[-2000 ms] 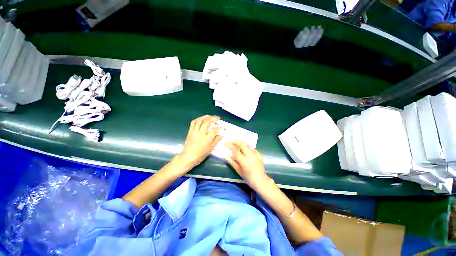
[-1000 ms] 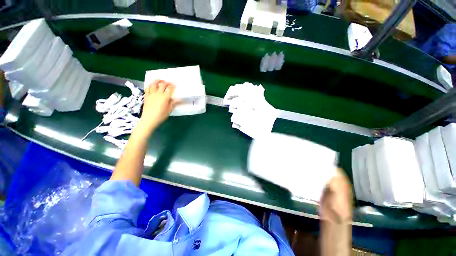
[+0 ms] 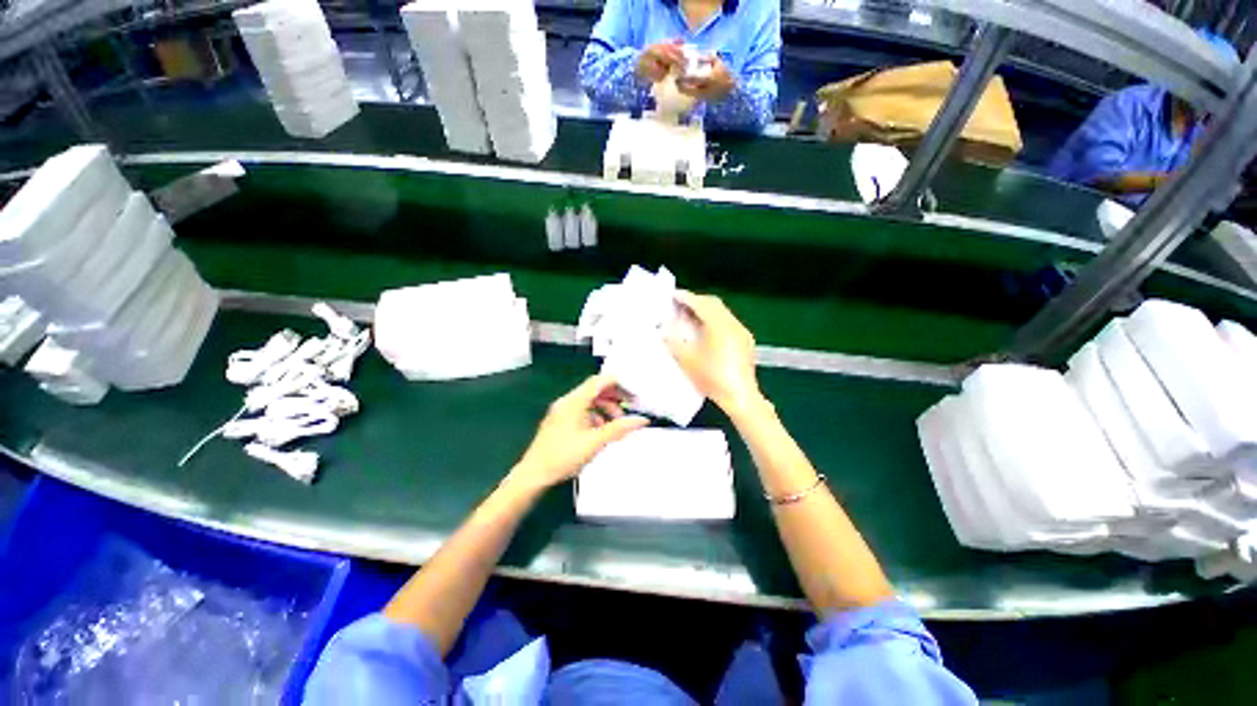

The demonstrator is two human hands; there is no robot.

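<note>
A white tray (image 3: 655,476) lies on the green surface in front of me. Behind it is a fanned pile of folded white paper inserts (image 3: 637,338). My right hand (image 3: 717,352) is at the pile's right side, its fingertips against the white paper; whether it grips a piece is unclear. My left hand (image 3: 579,435) is at the pile's lower left, thumb and fingers apart, with no held thing visible. Left of centre is a short pile of white trays (image 3: 452,328). A tangled heap of white cable bundles (image 3: 297,393) lies further left.
Stacked white trays stand at the right (image 3: 1055,455) and far left (image 3: 104,276). A blue bin (image 3: 331,607) with clear bags is at lower left. Small white bottle-like pieces (image 3: 572,228) stand on the lower lane. Across it are a white fixture (image 3: 655,149), a person (image 3: 689,55) and metal posts.
The tray my right hand was moving now lies in front of me, released. My left hand has left the left tray pile, and both hands are at the paper pile. The view has tilted up.
</note>
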